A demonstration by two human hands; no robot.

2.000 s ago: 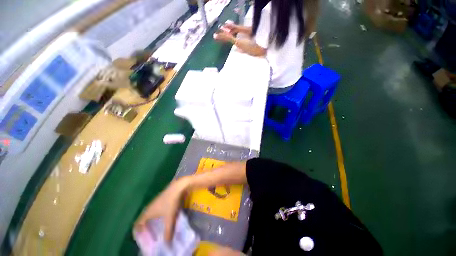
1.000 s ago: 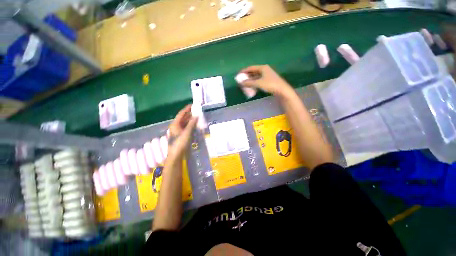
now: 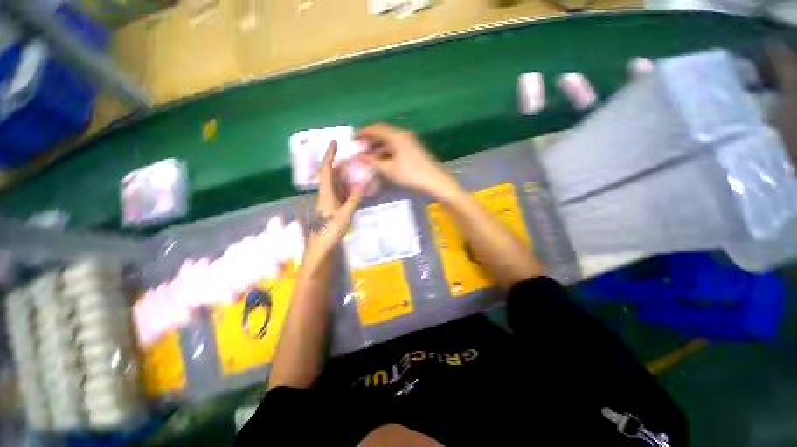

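Observation:
My left hand (image 3: pixel 330 201) and my right hand (image 3: pixel 395 157) meet over the near edge of the green belt. Between them they hold a small pink unit (image 3: pixel 359 172), blurred and partly covered by the fingers. A white blister tray (image 3: pixel 383 234) lies flat on the printed carton sheet just below my hands. A filled tray (image 3: pixel 306 159) with pink pieces sits on the belt, just left of and behind my hands. Pale pink row units (image 3: pixel 210 281) stand side by side in a line to the left of my left forearm.
Another filled tray (image 3: pixel 155 192) sits on the belt at the left. Pink units (image 3: pixel 530 92) lie loose on the belt at the right. Tall tray stacks (image 3: pixel 629 166) stand at the right. Cream-white units (image 3: pixel 74 345) are stacked at the far left. A blue bin (image 3: pixel 44 100) is at the upper left.
My right hand has moved left to meet my left hand, bringing its pink piece there. The view has shifted and is more blurred; the loose units at the right appear farther left.

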